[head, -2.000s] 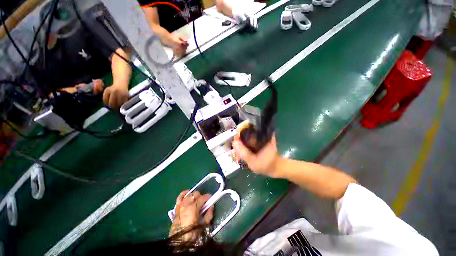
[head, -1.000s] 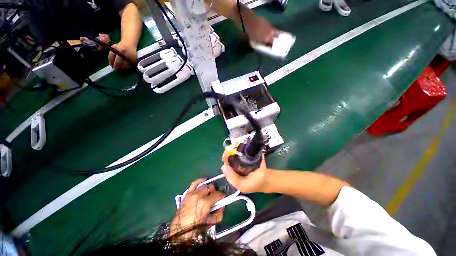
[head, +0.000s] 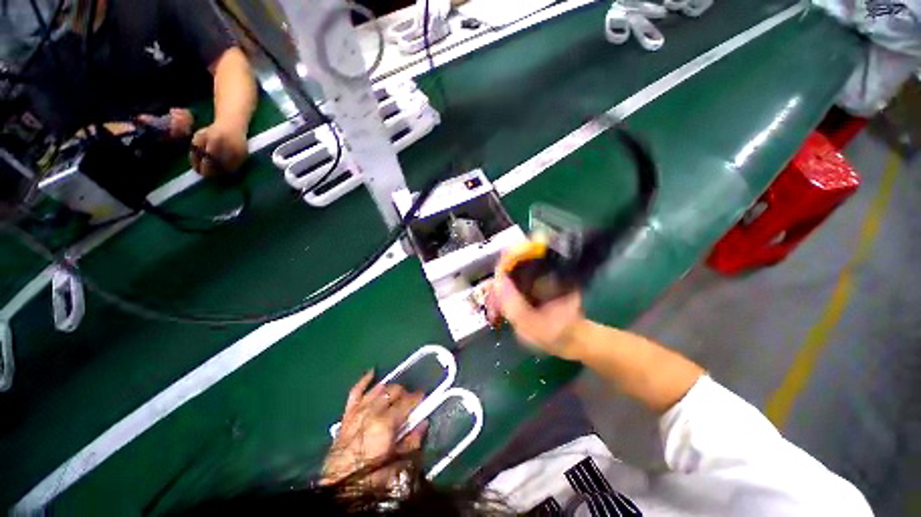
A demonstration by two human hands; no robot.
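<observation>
My right hand (head: 545,315) grips the electric screwdriver (head: 545,275), a dark body with a yellow-orange patch, tilted and blurred. It is at the front right of the screw feeder (head: 424,265), a white open-topped box with a red switch and a heap of screws; the driver's tip is hidden. My left hand (head: 376,429) lies on two white looped plastic housings (head: 475,402) side by side on the green surface, their rounded ends showing. Dark hair covers part of this hand and the wrist. Single screws cannot be made out.
A grey-white upright (head: 348,101) stands behind the feeder. A thick black cord (head: 333,293) curves across the left. Housings (head: 328,167) lie in a row beyond it, others (head: 634,28) far back. A person's hand (head: 218,149) is opposite. Red stools (head: 798,202) stand at right.
Since one second ago, my right hand has moved the screwdriver from near the housings back up beside the feeder. The left hand stays on the housings. The far reaching hand is gone; the view has shifted.
</observation>
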